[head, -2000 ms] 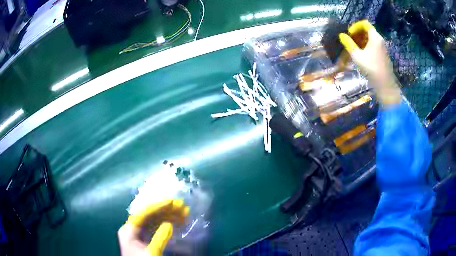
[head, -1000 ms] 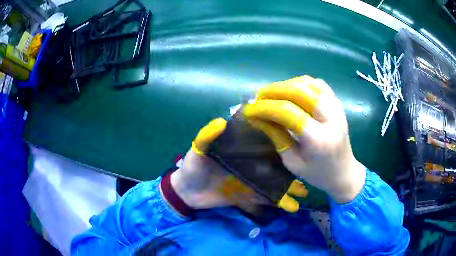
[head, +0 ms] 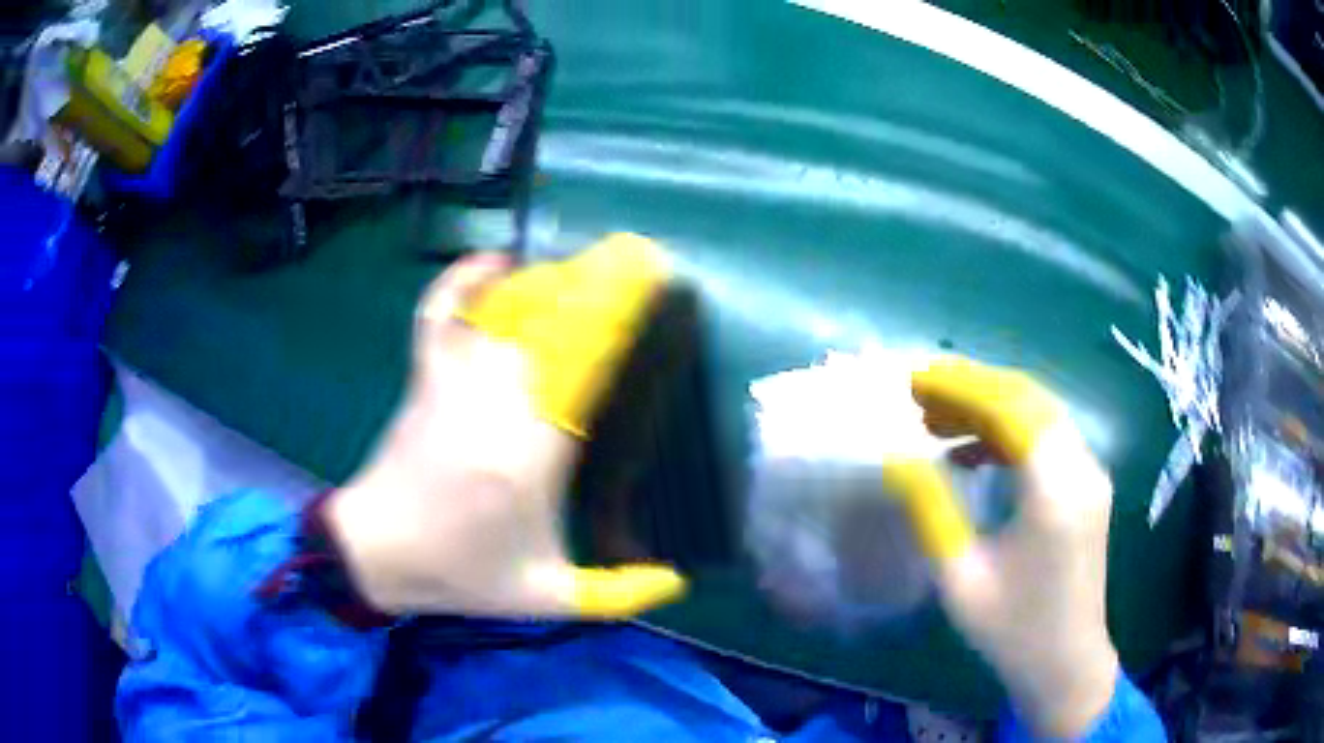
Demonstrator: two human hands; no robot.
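My left hand, with yellow finger cots, grips a dark flat panel by its edges, thumb at the lower edge and fingers at the top. The panel is blurred and tilted above the green mat. My right hand is to the right of it, over a pale shiny plastic patch on the mat. Its thumb and fingers are apart; the view is blurred and I see nothing clear between them.
Black open frames lie at the upper left, beside a blue bin with yellow items. White sticks and a clear tray are at the right. White paper is at the lower left. A pale conveyor edge crosses the top.
The hands have separated. The left hand has moved left and up with the panel; the right has let go of it and moved right, uncovering the pale patch. The view has shifted slightly.
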